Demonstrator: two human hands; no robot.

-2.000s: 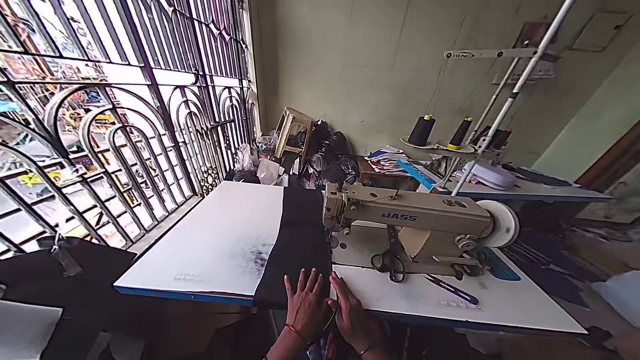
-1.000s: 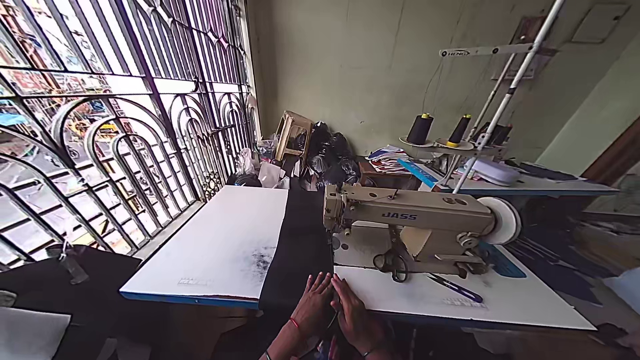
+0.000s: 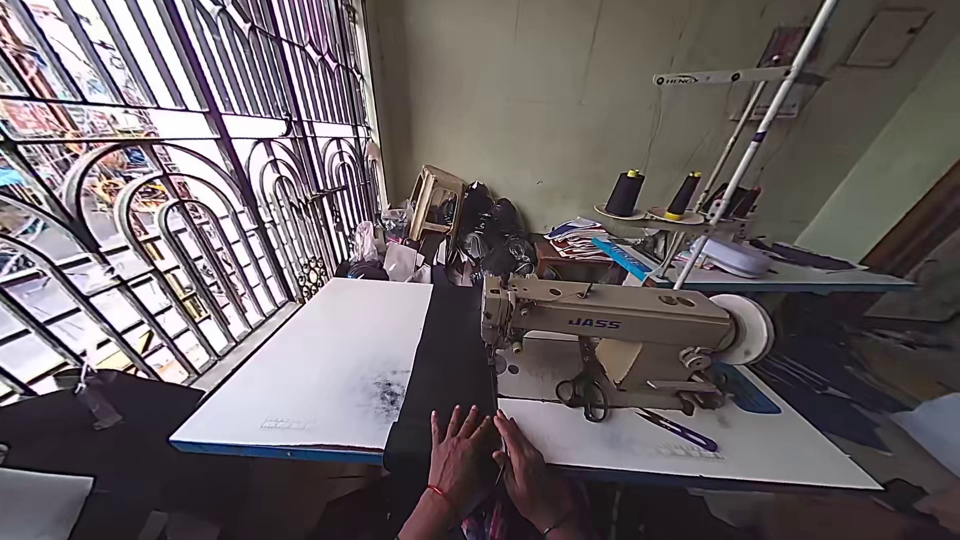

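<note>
A long strip of black fabric (image 3: 450, 345) runs front to back over the white sewing table (image 3: 337, 337), just left of the sewing machine (image 3: 615, 315). My left hand (image 3: 461, 457) lies flat on the near part of the fabric, fingers spread. Beside it my right hand (image 3: 525, 465) rests at the fabric's right edge, its fingers close together and pointing forward; whether it pinches the edge cannot be told. The needle area is in front of my hands, partly hidden by the machine head. Black-handled scissors (image 3: 583, 397) lean at the machine's base.
Purple thread snips (image 3: 679, 430) lie on the table at the right. Black thread cones (image 3: 625, 193) stand behind the machine, near a thread stand pole (image 3: 757, 142). A metal window grille (image 3: 225, 172) is at the left. Dark cloth (image 3: 112, 457) lies at the lower left.
My left hand has shifted a little on the fabric, and its fingers are more spread than one second ago. The right hand stays beside it.
</note>
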